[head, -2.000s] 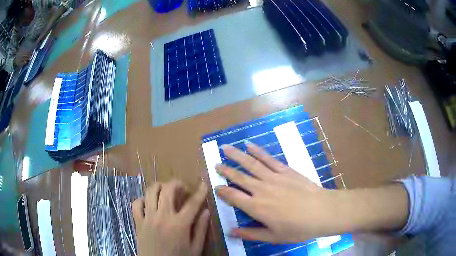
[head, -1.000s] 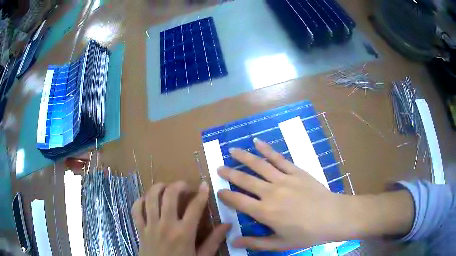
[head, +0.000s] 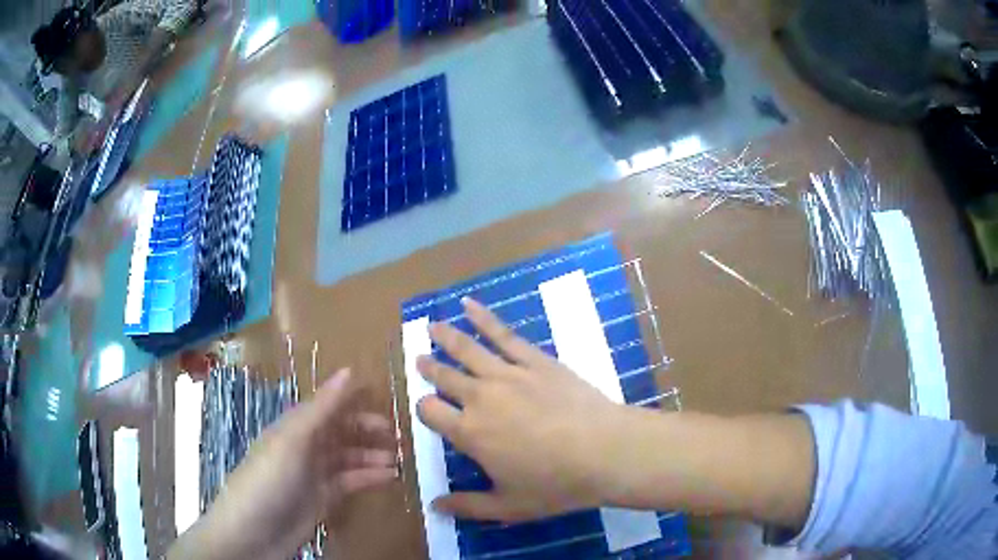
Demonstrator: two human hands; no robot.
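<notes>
A bright blue solar cell panel [head: 626,328] with silver lines lies in front of me. One white strip [head: 575,317] lies across its middle and another white strip [head: 438,536] lies along its left edge. My right hand [head: 514,421] rests flat on the panel, fingers spread, fingertips at the left strip. My left hand [head: 317,448] is just left of the panel, fingers apart, holding nothing visible. A thin silver ribbon [head: 398,438] runs beside the panel's left edge.
Silver ribbon bundle [head: 241,405] at left, partly behind my left hand. Panel stack [head: 181,263] on a green mat. Single dark cell [head: 399,153] and cell stack [head: 646,55] on a pale mat. Ribbon piles [head: 722,181], [head: 843,235] and a white strip [head: 914,317] at right. A person [head: 93,55] far left.
My left hand has turned and its fingers have moved away from the panel's left edge. My right hand stays spread on the panel. The view has shifted, and a person shows at far left.
</notes>
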